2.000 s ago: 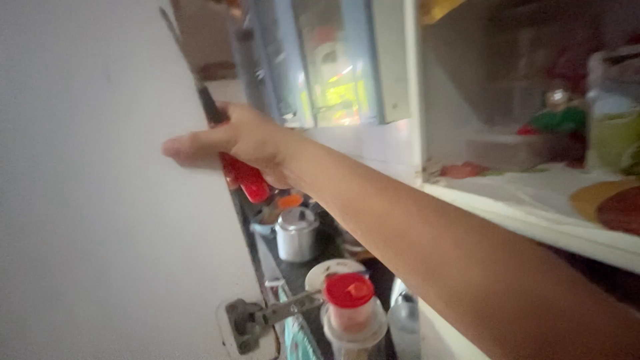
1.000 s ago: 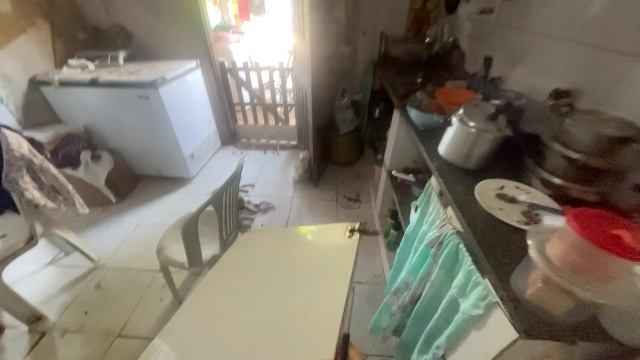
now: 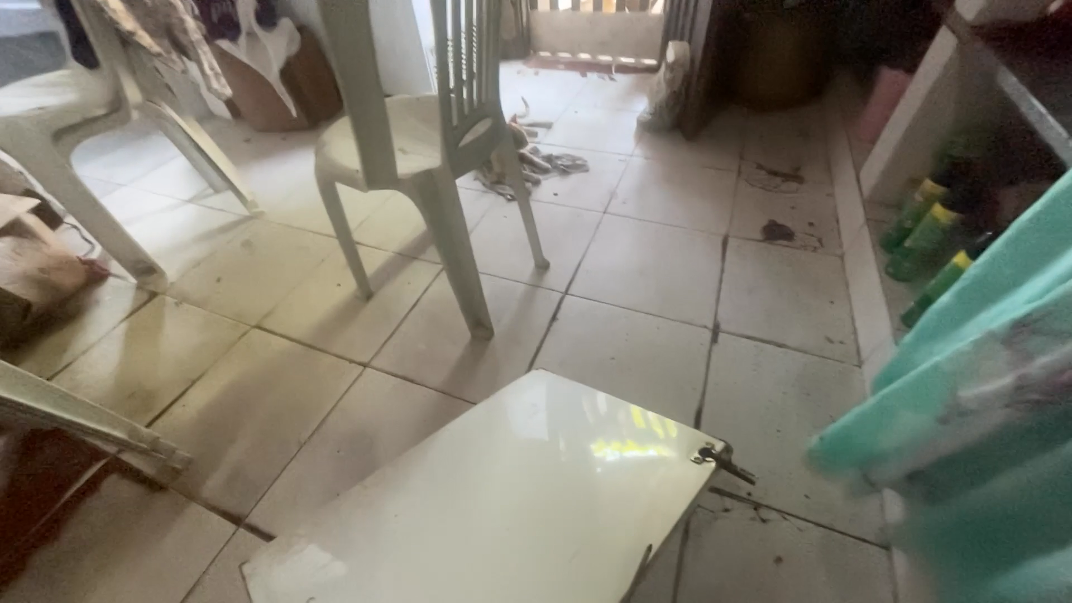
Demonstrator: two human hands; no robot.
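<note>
A glossy white cabinet door panel [image 3: 494, 494] spans the lower middle of the head view, above the tiled floor. At its far right corner a metal hinge [image 3: 713, 456] sticks out past the edge. Near the panel's lower right edge shows a thin dark pointed thing [image 3: 643, 565], perhaps the tip of a tool; what holds it is out of frame. Neither of my hands is visible, so their hold on the panel cannot be seen.
A plastic chair [image 3: 402, 138] stands beyond the panel, with another chair [image 3: 126, 109] at left. A teal curtain [image 3: 988, 377] hangs at right beside green bottles [image 3: 921, 239]. Rags [image 3: 536, 163] lie on the floor near a low wooden gate [image 3: 596, 33].
The view has swung down toward the floor. Two seconds ago a hand held a red-handled screwdriver near the cabinet; that hand is now out of view. The panel is lower in view than one second ago.
</note>
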